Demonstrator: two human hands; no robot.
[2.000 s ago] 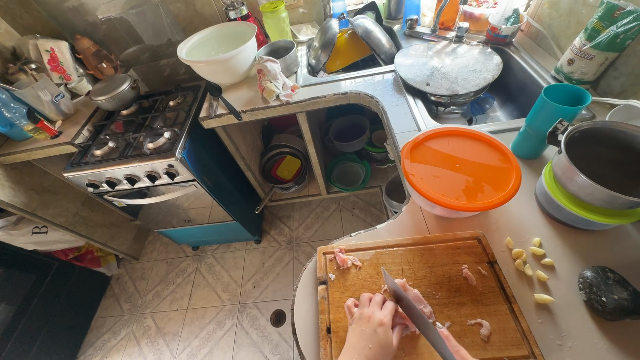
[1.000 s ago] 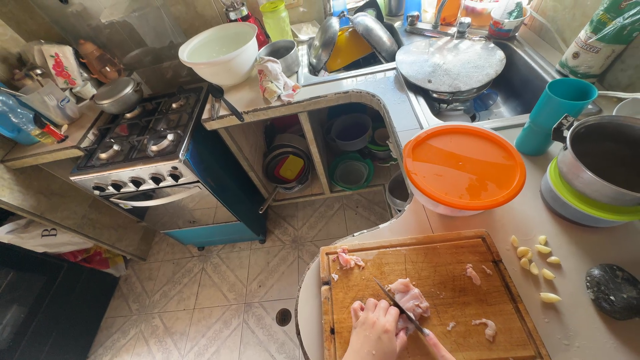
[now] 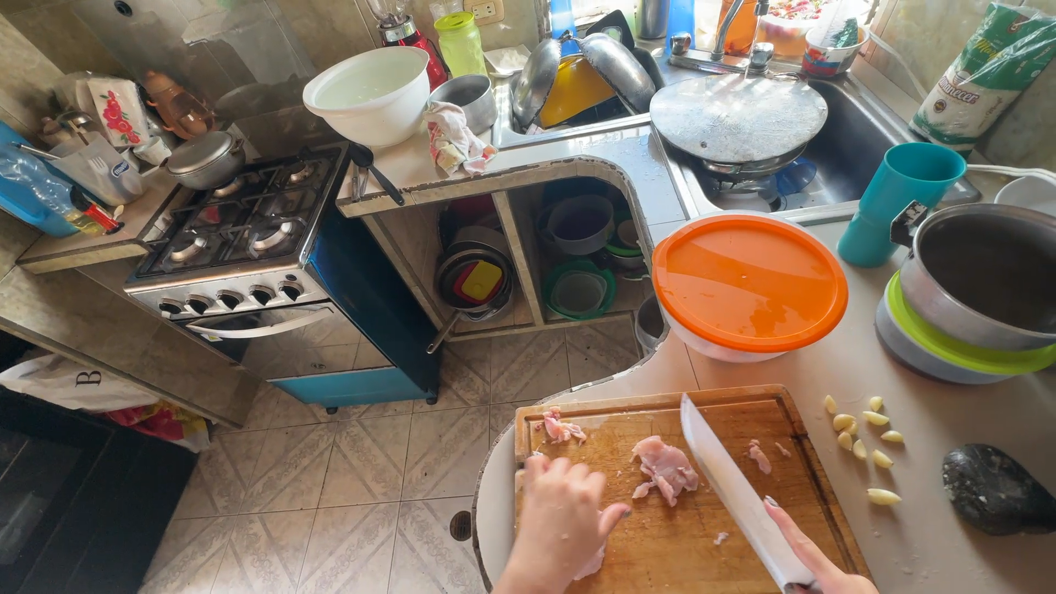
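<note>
A wooden cutting board (image 3: 635, 528) lies at the counter's edge. My left hand (image 3: 563, 520) is over its left side, fingers bent, with some pale raw meat partly hidden beside the wrist; whether it grips that meat cannot be told. My right hand (image 3: 813, 549) holds a kitchen knife (image 3: 734, 487), its index finger along the blade's spine and the tip pointing up the board. A piece of raw meat (image 3: 665, 470) rests mid-board between hand and blade. Small scraps (image 3: 562, 427) sit at the board's upper left, others (image 3: 759, 456) right of the knife.
Peeled garlic cloves (image 3: 881, 497) and a dark stone (image 3: 994, 488) are right of the board. Behind it stand an orange-lidded bowl (image 3: 749, 285), a teal cup (image 3: 899, 202) and a metal pot (image 3: 990, 272) on a green-lidded container. A sink (image 3: 866, 124) and a gas stove (image 3: 247, 239) are farther off.
My left hand has moved left, off the central meat piece it was touching. The knife has come away from that meat to the right and now points up the board.
</note>
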